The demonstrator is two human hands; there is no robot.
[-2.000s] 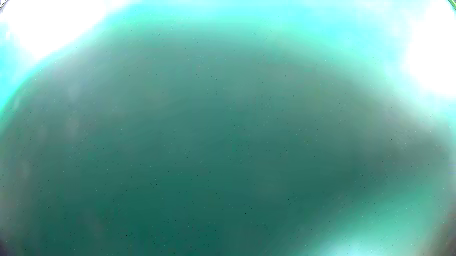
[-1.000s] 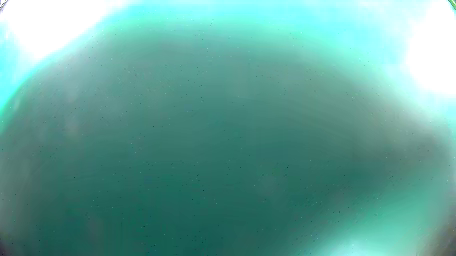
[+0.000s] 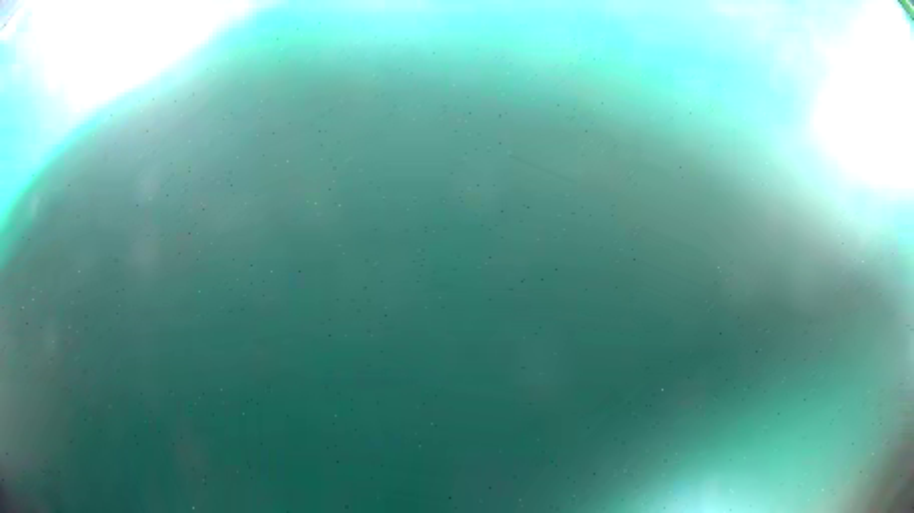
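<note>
A blurred dark green surface [image 3: 421,301] fills most of the head view, with no sharp detail on it. I cannot tell what it is or how far off it lies. Neither my left hand nor my right hand can be made out. No work piece or tool can be made out.
Bright white glare [image 3: 110,50] lies at the upper left, and more white glare [image 3: 872,110] at the upper right. A blurred cyan band runs along the top between them. A paler green patch [image 3: 742,471] shows at the lower right.
</note>
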